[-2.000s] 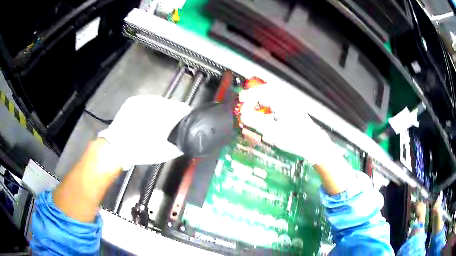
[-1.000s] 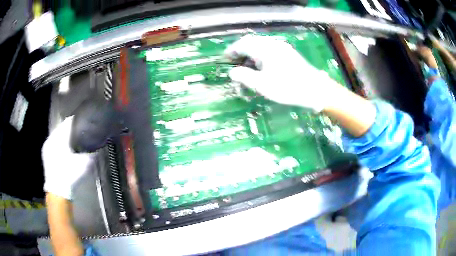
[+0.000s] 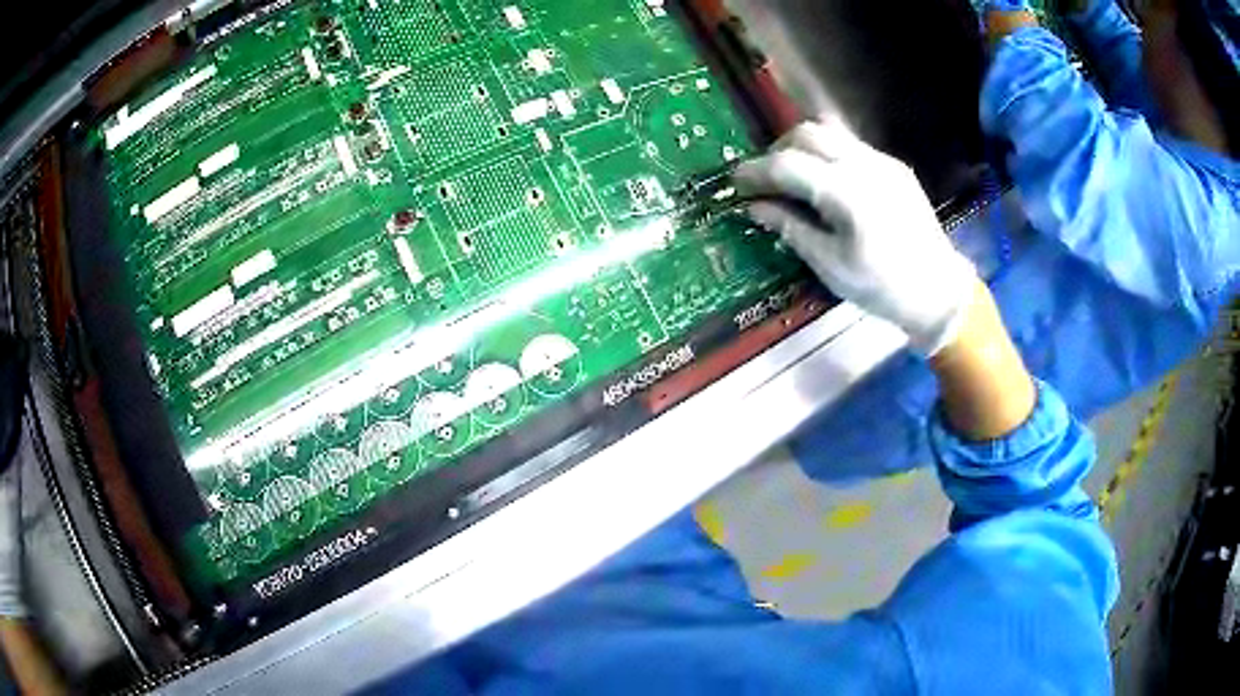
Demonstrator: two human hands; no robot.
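Observation:
The large green circuit board [image 3: 326, 286] lies in a black carrier [image 3: 544, 469] with red-brown edge bars. White-marked circles line its near edge. My right hand [image 3: 850, 224], in a white glove, is over the right part of the board. Its thumb and fingers are pinched together on a small dark component [image 3: 707, 195], whose type is unclear. My left hand [image 3: 8, 544] is mostly cut off by the left edge; only a strip of glove and wrist shows. A dark rounded item [image 3: 11, 394] shows just above it, also cut off; the grip on it is hidden.
A silver rail [image 3: 598, 503] runs along the near side of the carrier. Another rail [image 3: 68, 109] is at the upper left. A coworker's blue sleeves [image 3: 1101, 177] are at the upper right. Grey floor with yellow marks [image 3: 802, 537] shows below the rail.
The view has swung right and nearer the board. My right hand has moved from the upper middle of the board to its right side. My left hand has slipped mostly out of view.

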